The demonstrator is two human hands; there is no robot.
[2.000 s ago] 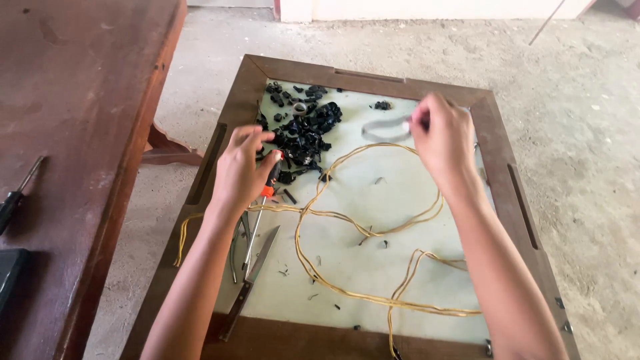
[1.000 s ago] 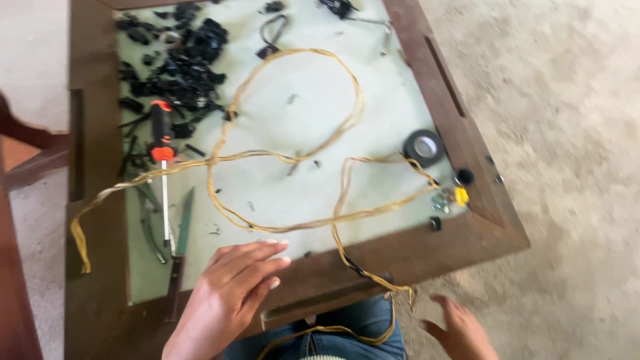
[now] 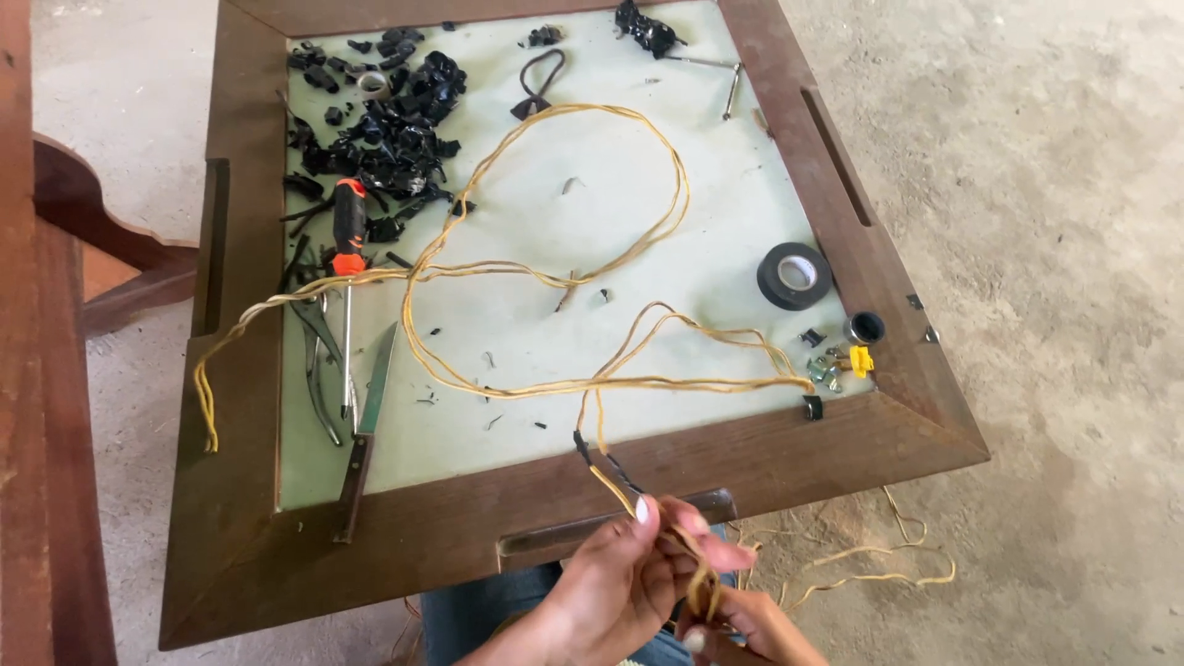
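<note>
A long pair of yellow electrical wires (image 3: 647, 381) loops over the pale tabletop and runs off its near edge, with black tape wrapped on both strands near that edge. My left hand (image 3: 615, 583) pinches the wires between thumb and fingers just past the edge. Close by to the right and lower, my right hand (image 3: 745, 624) grips a bunched part of the same wires. Left of the loop lie a screwdriver with a black and orange handle (image 3: 350, 222), pliers (image 3: 319, 370) and a knife (image 3: 375, 398). A roll of black electrical tape (image 3: 794, 276) rests at the right.
Black scraps of tape and plastic (image 3: 398, 139) are heaped at the back left. A yellow connector (image 3: 860, 361) and small metal parts (image 3: 823, 373) sit at the right corner. More wire (image 3: 869, 552) lies over the concrete floor. A wooden piece of furniture (image 3: 55, 370) stands at left.
Both hands have come together below the table's near edge and taken hold of the wires; a second ago they were apart and empty. The view has shifted down since two seconds ago.
</note>
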